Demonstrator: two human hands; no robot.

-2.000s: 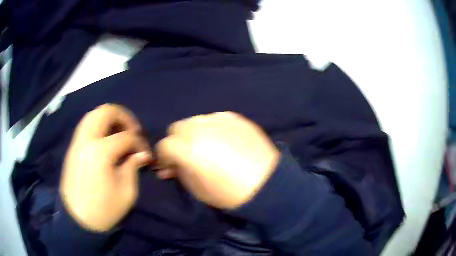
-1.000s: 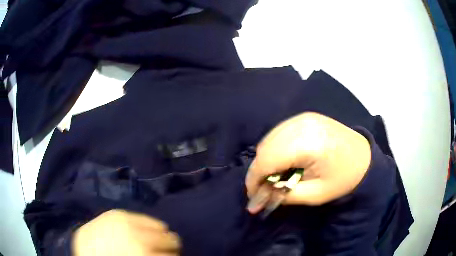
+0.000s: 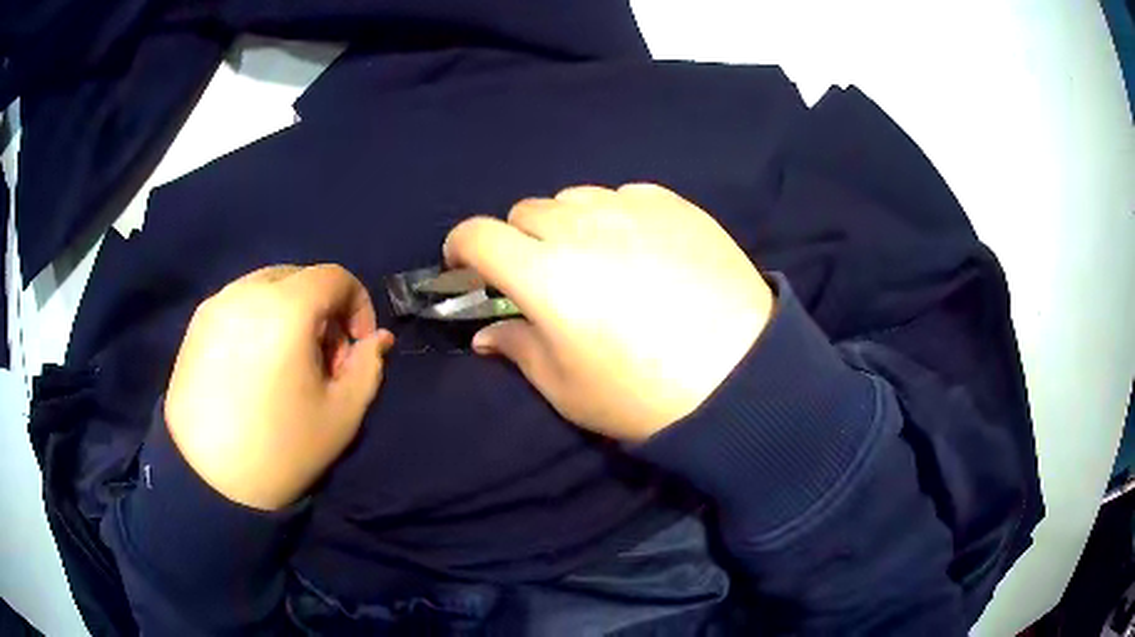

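Note:
A dark navy garment (image 3: pixel 548 137) lies spread across the table. Its black neck label (image 3: pixel 401 296) shows between my hands, partly covered by the snips. My right hand (image 3: pixel 622 305) is closed around thread snips (image 3: pixel 454 299). Their short silver blades point left over the label and look slightly parted. My left hand (image 3: pixel 274 386) is curled just left of the label, thumb against the fingers. Whether it pinches a thread or cloth is too small to tell. Shiny lining (image 3: pixel 647 579) shows at the bottom.
The white table (image 3: pixel 996 137) has a rounded edge at the right. More navy cloth (image 3: pixel 112 112) lies beyond the garment at the upper left. Dark items at the lower right edge are cut off.
The right hand with the snips has moved left and up to the label. The left hand has moved up from the bottom edge. The cloth near the label lies flatter, with less lining showing there.

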